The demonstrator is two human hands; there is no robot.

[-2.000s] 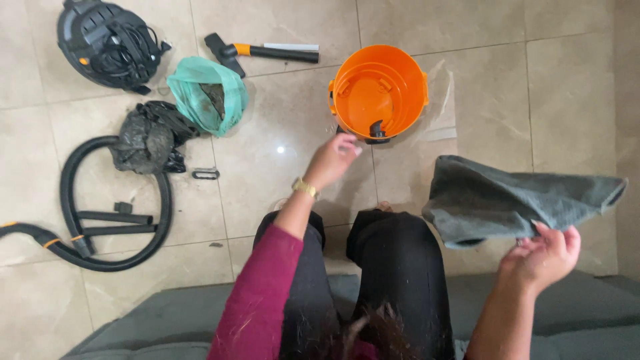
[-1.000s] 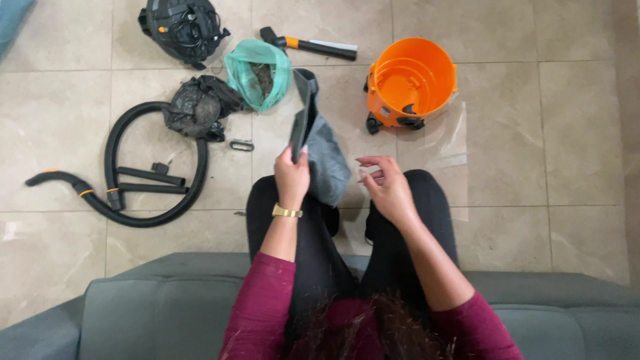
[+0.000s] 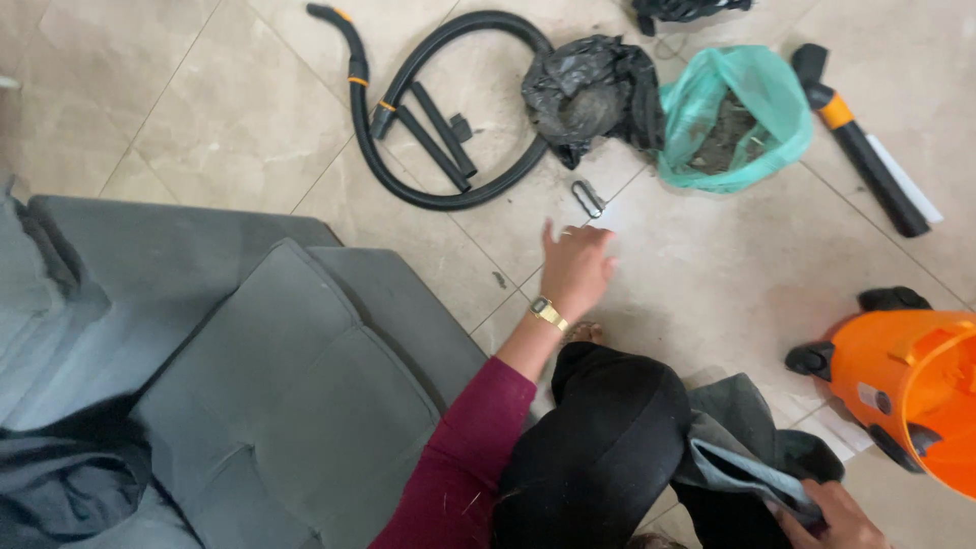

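My left hand (image 3: 577,267), with a gold watch on its wrist, reaches out over the tiled floor, fingers apart and holding nothing. Just beyond its fingertips lies a small metal and dark clip-like piece (image 3: 588,200). At the lower right my right hand (image 3: 831,518) grips the edge of a grey cloth bag (image 3: 740,450), which hangs beside my knee. An orange vacuum canister (image 3: 877,351) with black casters stands at the right, open at the top. A green plastic bag (image 3: 793,145) holding grey dust and a crumpled black plastic bag (image 3: 557,84) lie ahead.
A black vacuum hose (image 3: 366,145) lies coiled at the upper left around two black tubes (image 3: 433,145). A floor nozzle with a tube (image 3: 869,168) lies at the upper right. A grey sofa (image 3: 290,366) fills the lower left. Part of a black object (image 3: 686,9) shows at the top edge.
The grey cloth bag was in my left hand a second ago; now my right hand holds it. My left hand has let go and stretches toward the small clip-like piece. The view has swung left.
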